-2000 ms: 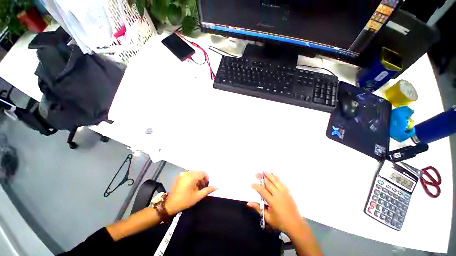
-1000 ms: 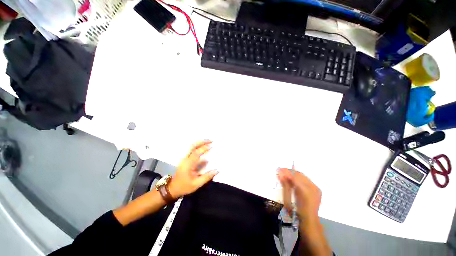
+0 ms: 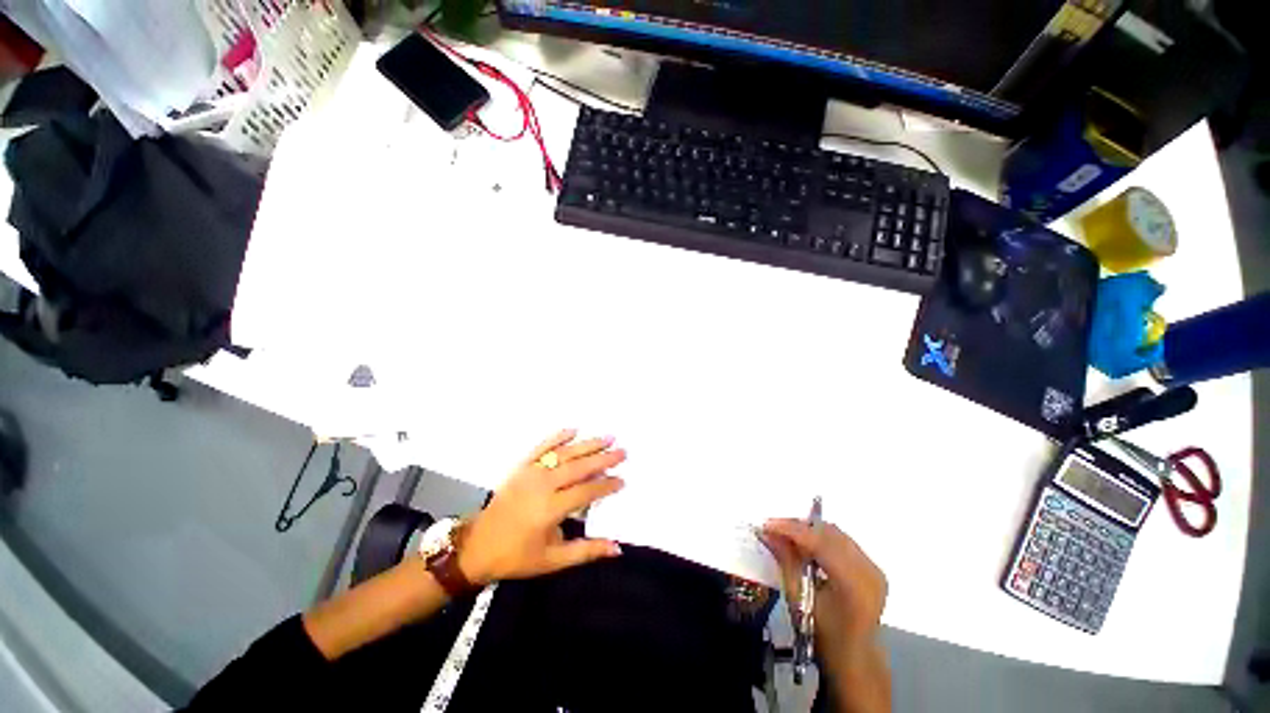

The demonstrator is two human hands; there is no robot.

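My left hand [image 3: 546, 513] rests at the desk's front edge, palm down with fingers apart, a ring on one finger and a watch on the wrist. It holds nothing that I can see. My right hand [image 3: 832, 578] is at the front edge further right, closed on a slim silver and dark pen [image 3: 808, 592]. The pen points up and away from me. Faint marks show by the right fingertips, but a paper's outline is washed out against the white desk [image 3: 669, 348].
Keyboard [image 3: 752, 195], monitor [image 3: 836, 42] and mouse [image 3: 979, 276] on its black pad [image 3: 1006, 334] are behind. Calculator [image 3: 1082, 536], red-handled scissors [image 3: 1191, 490], yellow roll [image 3: 1128, 230] and blue bottle [image 3: 1219, 339] are right. Phone [image 3: 432, 80], white basket [image 3: 300, 70] and dark cloth [image 3: 126, 237] are left.
My right hand has moved right along the desk edge with the pen. My left hand has moved slightly right and its fingers are spread more. The camera view has shifted.
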